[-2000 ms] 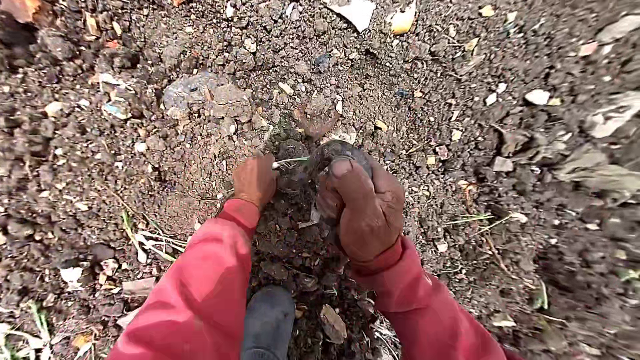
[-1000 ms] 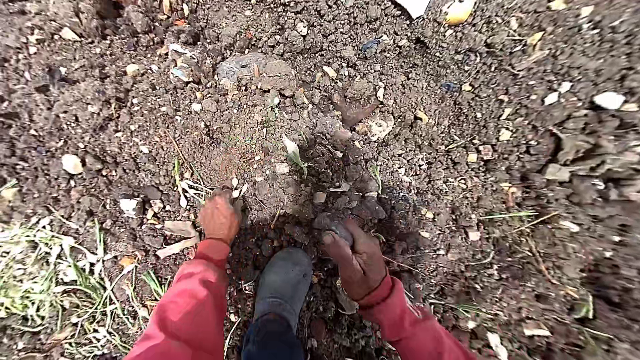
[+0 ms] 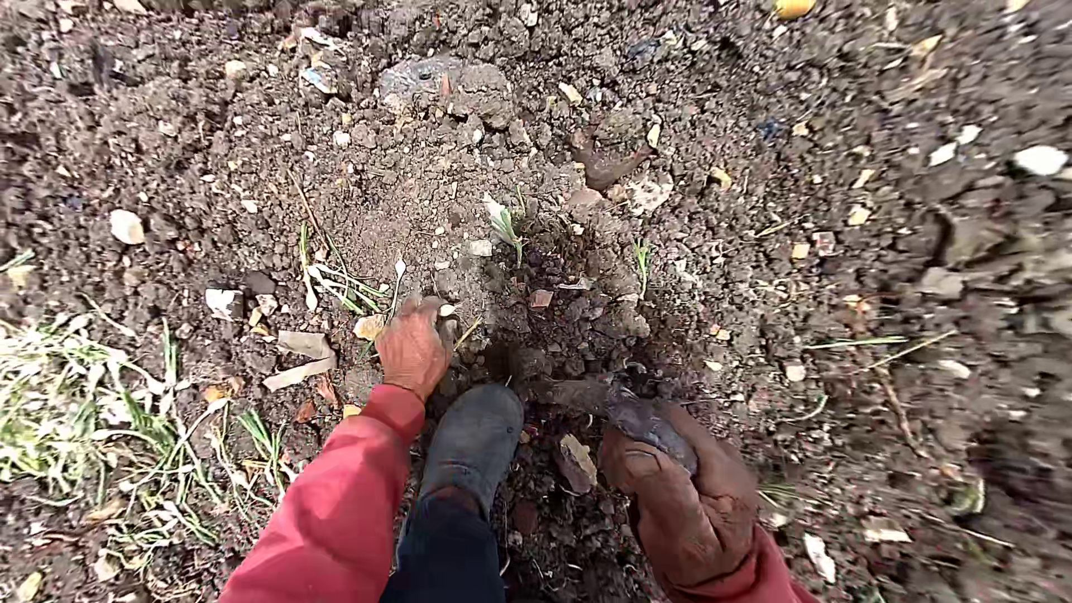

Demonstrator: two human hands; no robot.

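Observation:
My left hand (image 3: 414,345) is low over the soil, just above the toe of the dark shoe, with a small white bulb of a seedling (image 3: 447,310) at its fingertips. My right hand (image 3: 691,494) is closed around a dark, soil-coated tool (image 3: 641,419), whose narrower end points left toward the loose soil by the shoe; its exact kind is unclear. Green shoots (image 3: 643,266) stand in the soil ahead, and a seedling with a pale leaf (image 3: 505,224) stands left of them. Several loose seedlings with white bulbs (image 3: 347,286) lie up and left of my left hand.
A heap of pale green seedlings (image 3: 67,402) lies at the left. My dark shoe (image 3: 475,440) rests on the soil between my hands. A flat stone (image 3: 576,463) lies right of it, and a larger embedded rock (image 3: 448,84) is farther ahead. Pebbles and debris are scattered about.
My right hand has moved down and right, away from the left hand, with the dark tool now showing in its grip. The view has shifted, bringing the seedling heap into sight.

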